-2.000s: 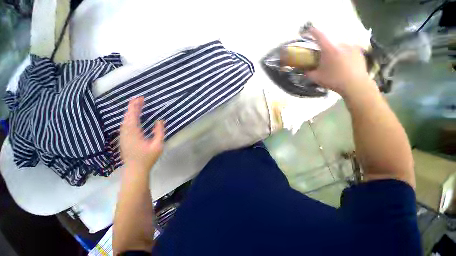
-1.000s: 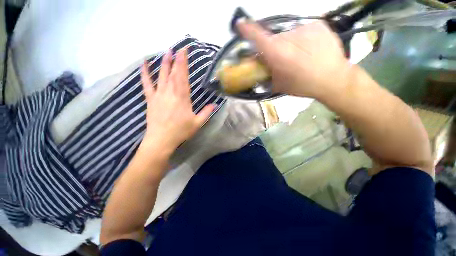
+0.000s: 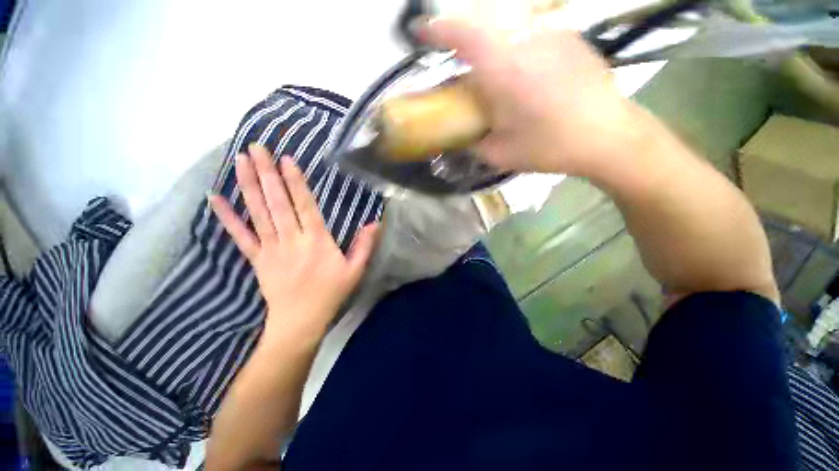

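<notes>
A dark navy garment with white stripes (image 3: 175, 304) lies over the grey-white padded arm (image 3: 156, 248), its bulk bunched at the left. My left hand (image 3: 294, 248) lies spread, palm down, on the striped cloth. My right hand (image 3: 552, 101) is shut on the wooden handle (image 3: 432, 121) of the steam iron (image 3: 363, 156). The iron's pointed tip is over the right part of the striped piece, near its end. Whether the soleplate touches the cloth cannot be told. The iron and right hand are blurred.
The white table cover (image 3: 156, 74) spreads behind the arm. A hose and black cable (image 3: 653, 18) run from the iron to the upper right. A cardboard box (image 3: 791, 175) stands on the right beyond the green floor (image 3: 570, 276). Striped cloth (image 3: 815, 414) shows at the lower right edge.
The iron has come from the table's right side onto the cloth and a little further left. My left hand has come down flat on the cloth. The garment appears lower in view.
</notes>
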